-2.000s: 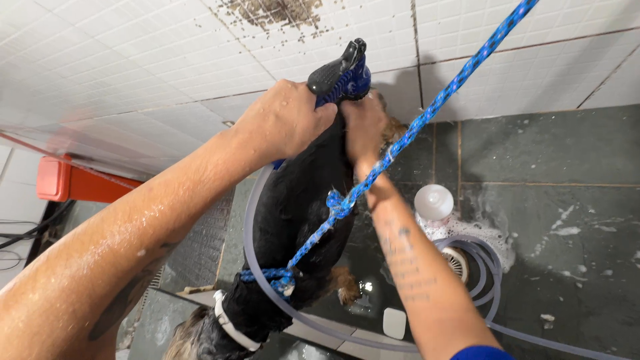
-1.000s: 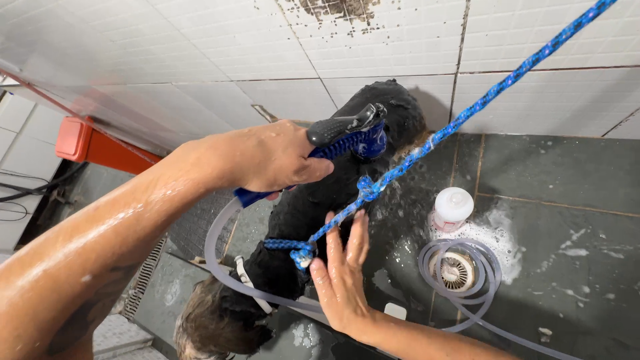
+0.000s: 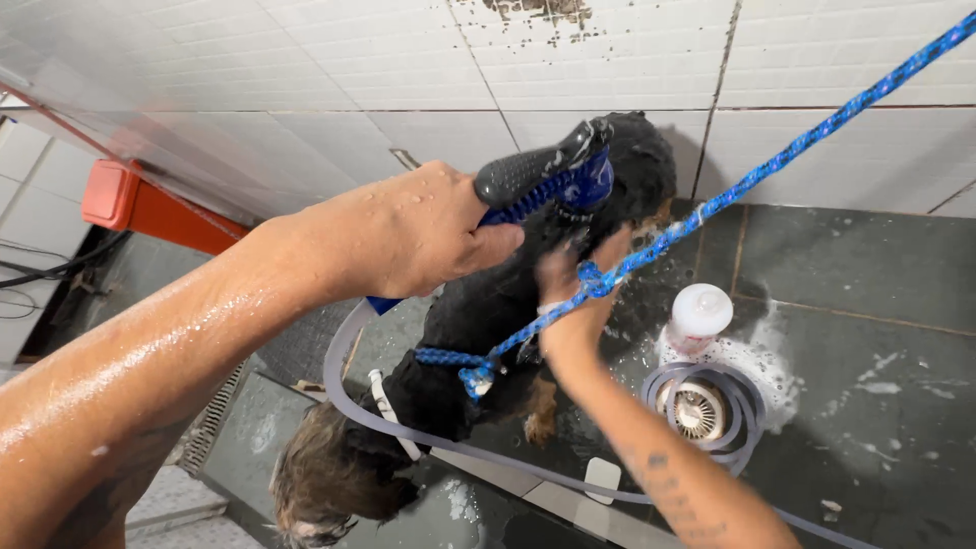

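A wet black dog point(image 3: 488, 305) with a tan and grey head stands on the dark floor, head toward the lower left. A white collar point(image 3: 390, 412) is around its neck, and a blue braided rope point(image 3: 801, 145) is looped around it behind the collar. My left hand point(image 3: 435, 229) grips a blue and grey hose spray nozzle point(image 3: 545, 179) over the dog's back. A clear hose point(image 3: 335, 366) hangs from its lower end. My right hand point(image 3: 579, 290), blurred, lies against the dog's flank beside the rope's knot; its fingers are partly hidden.
A plastic bottle point(image 3: 700, 313) stands in suds beside a round floor drain point(image 3: 695, 412) ringed by coiled hose. A small white block point(image 3: 602, 479) lies on the floor. White tiled wall point(image 3: 610, 69) rises behind the dog. At left are an orange bin point(image 3: 145, 202) and black cables point(image 3: 61, 267).
My right hand has moved from beside the rope's knots, fingers spread, up to the dog's flank. Two seconds ago both hands were near the dog's rear. The nozzle stays in my left hand.
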